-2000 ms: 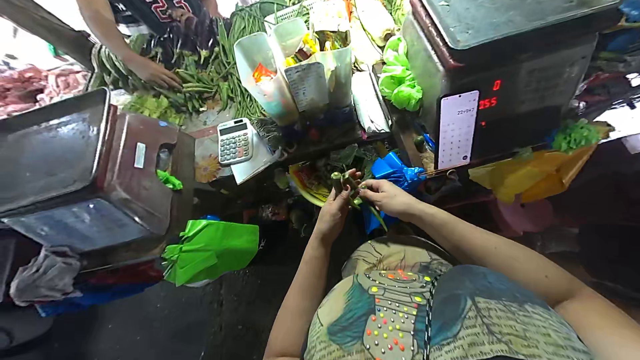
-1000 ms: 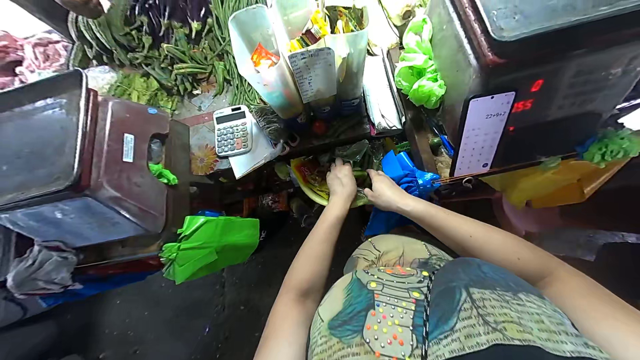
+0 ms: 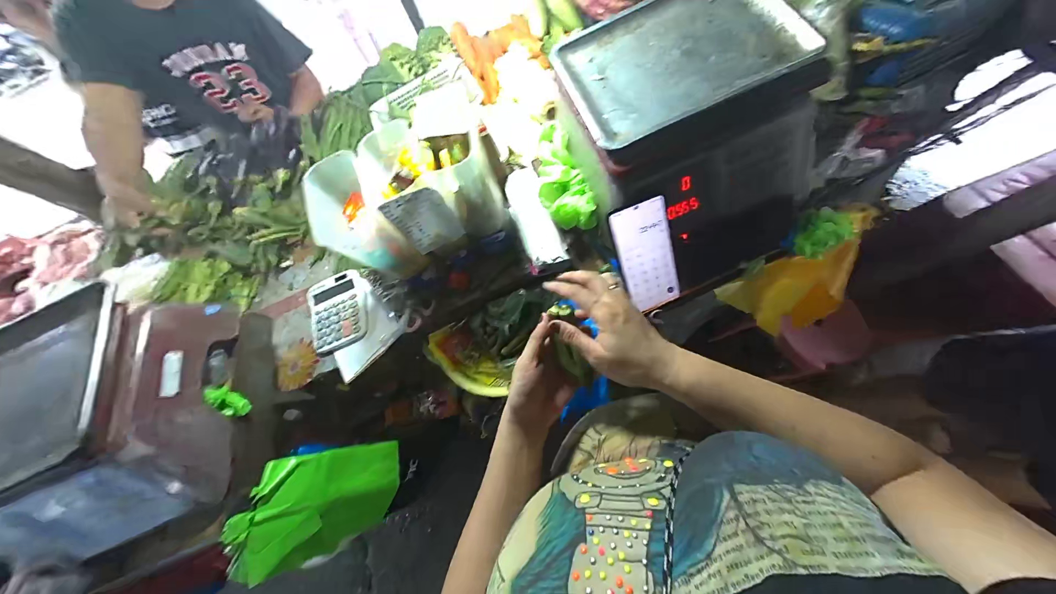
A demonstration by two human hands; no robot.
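Note:
My left hand (image 3: 538, 381) is closed around a bunch of green vegetables (image 3: 569, 351), kind unclear, held upright in front of my body. My right hand (image 3: 615, 334) is at the bunch's top, its thumb near the cut ends and its other fingers spread. Just left of the hands sits a yellow basin (image 3: 466, 381) with dark greens in it. A blue plastic bag (image 3: 587, 400) shows behind and below the hands. The phone (image 3: 645, 254) with a calculator screen leans on the digital scale (image 3: 742, 190), right above my right hand.
A calculator (image 3: 337, 313) lies on paper left of the basin. White plastic containers (image 3: 396, 198) stand behind it. A second scale (image 3: 173, 396) is at the left, with green plastic bags (image 3: 318, 507) hanging beside it. Across the stall a person (image 3: 198, 91) stands over leafy vegetables (image 3: 239, 219).
My hands were down in the yellow basin a second ago; now they are beside it with the green bunch. The view has swung up, bringing the person across the stall into sight.

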